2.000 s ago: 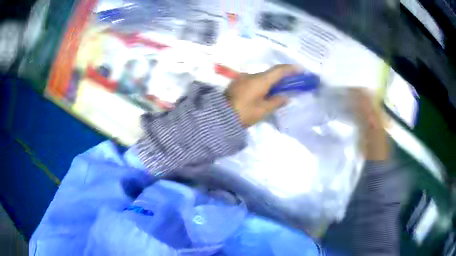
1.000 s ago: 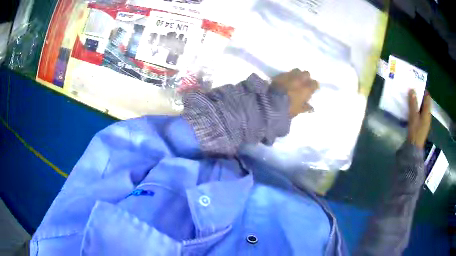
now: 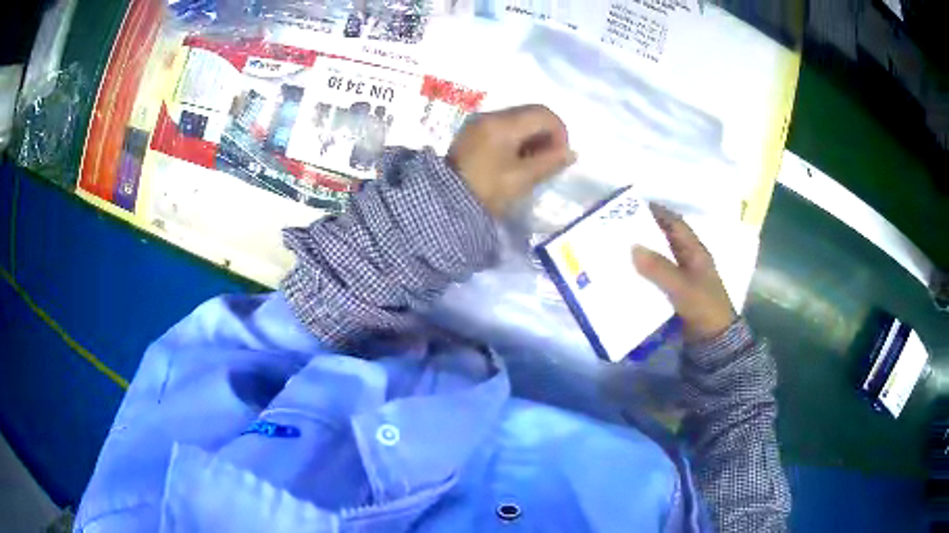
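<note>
My right hand [image 3: 689, 273] holds a product box [image 3: 609, 276] by its right side, over the stack of clear plastic bags. The box has a white face with a small orange-and-blue mark and dark blue sides. My left hand [image 3: 512, 154] is to the upper left of the box, fingers curled; it seems to pinch the edge of a clear plastic bag [image 3: 489, 297], but blur and glare hide the grip. The bag film lies beneath and left of the box.
A printed board [image 3: 224, 234] with red bands lies under the work. Another box [image 3: 895, 366] lies on the green surface [image 3: 796, 312] at the right, near a pale metal rail [image 3: 864, 221]. Crinkled film [image 3: 52, 120] shows at the far left.
My right hand has brought the box from the green surface at the right to over the bags. My left hand has moved left, away from the middle of the stack.
</note>
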